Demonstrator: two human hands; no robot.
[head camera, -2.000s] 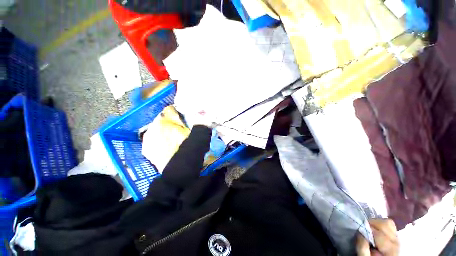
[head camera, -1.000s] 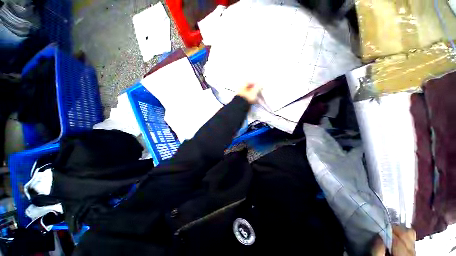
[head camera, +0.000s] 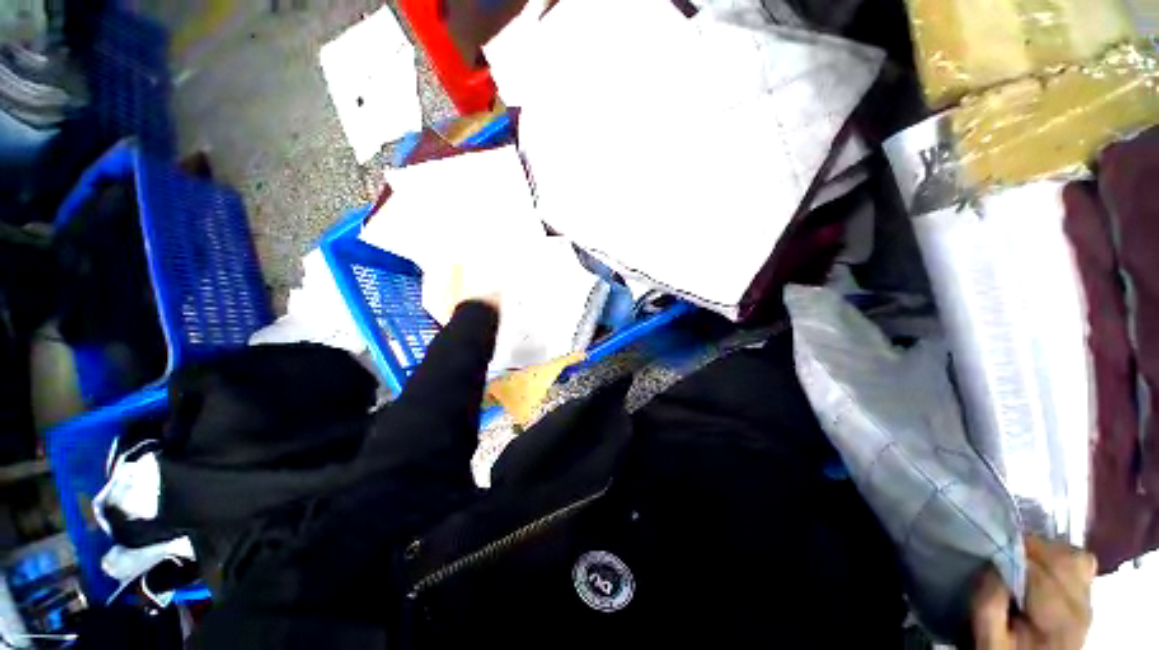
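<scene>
White panels (head camera: 477, 222) lie in and over the blue plastic basket (head camera: 371, 298). My left hand (head camera: 478, 300) is at these panels; it is small and washed out, and its fingers cannot be made out. A stack of large white panels (head camera: 661, 152) with some maroon edges lies just beyond, at the basket's right side. My right hand (head camera: 1036, 594) is at the lower right, fingers closed on the edge of a grey-white padded panel with grid lines (head camera: 890, 425), which hangs by the table edge. A yellow-orange piece (head camera: 531, 386) sticks out at the basket's near rim.
Maroon quilted pieces (head camera: 1118, 343) lie on the white table at the right, near brown tape (head camera: 1055, 108). Another blue basket (head camera: 210, 260) stands at the left. Black garment pieces (head camera: 261, 406) are heaped nearer. A white piece (head camera: 371, 83) lies on the floor by a red stool (head camera: 445, 57).
My left hand has moved left and down from the large white stack to the panels over the basket. The stack's near corner now lies flatter. My right hand still holds the grey-white panel.
</scene>
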